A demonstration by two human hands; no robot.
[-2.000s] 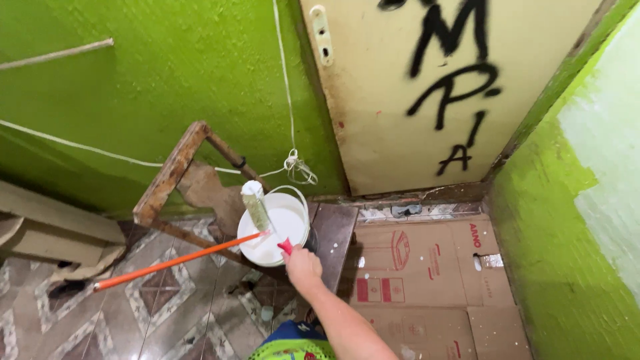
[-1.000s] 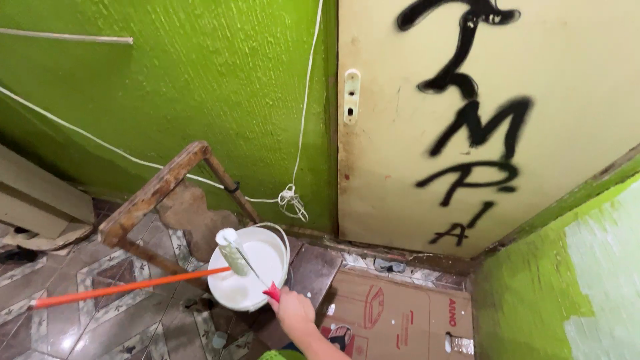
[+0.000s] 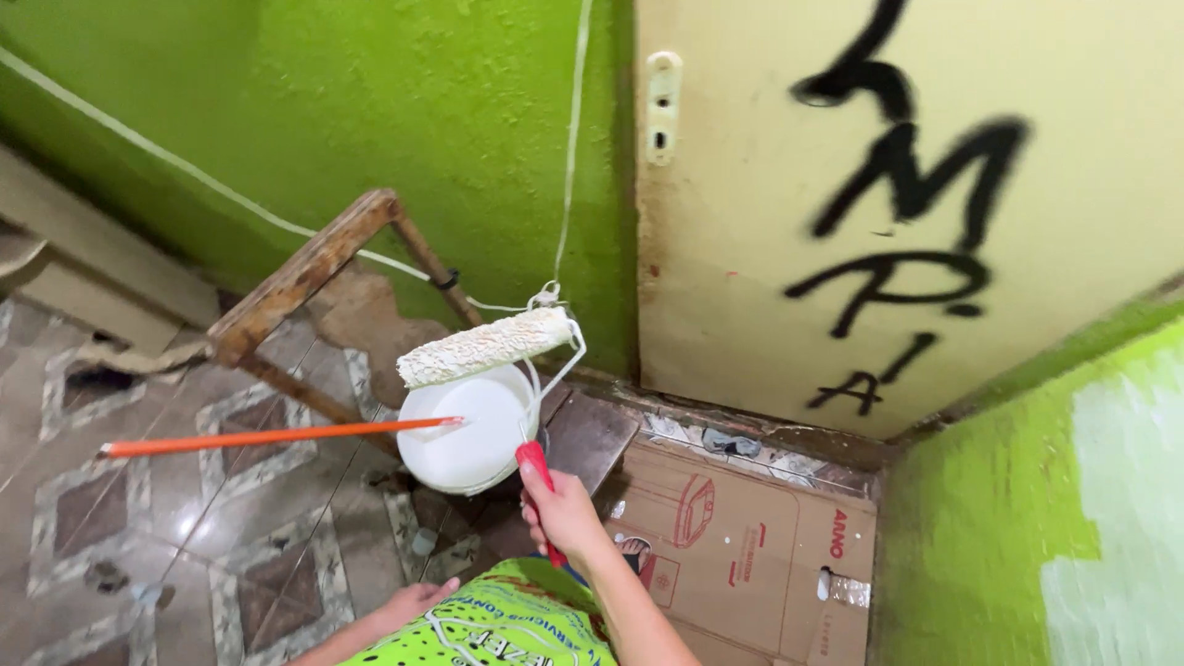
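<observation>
My right hand [image 3: 558,516] is closed around the red handle of a paint roller [image 3: 486,348], whose textured cover is coated in white paint. The roller is raised over the far rim of a white bucket [image 3: 458,476] holding white paint. An orange stick [image 3: 277,435] lies across the bucket's left rim, its right end reaching over the paint. My left hand [image 3: 421,599] rests low beside my green shirt, partly hidden by it; no object shows in it. The bucket stands on a dark surface beside a worn wooden frame [image 3: 305,268].
Flattened cardboard [image 3: 731,555] covers the floor at right, below a cream door [image 3: 740,231] with black painted letters. A white cable [image 3: 570,139] hangs down the green wall. A partly white-painted wall [image 3: 1110,481] bounds the right side. A beige piece of furniture [image 3: 120,250] stands far left.
The roller has risen out of the bucket and turned so its cover now lies slantwise above the far rim. My left hand has come into view at the bottom.
</observation>
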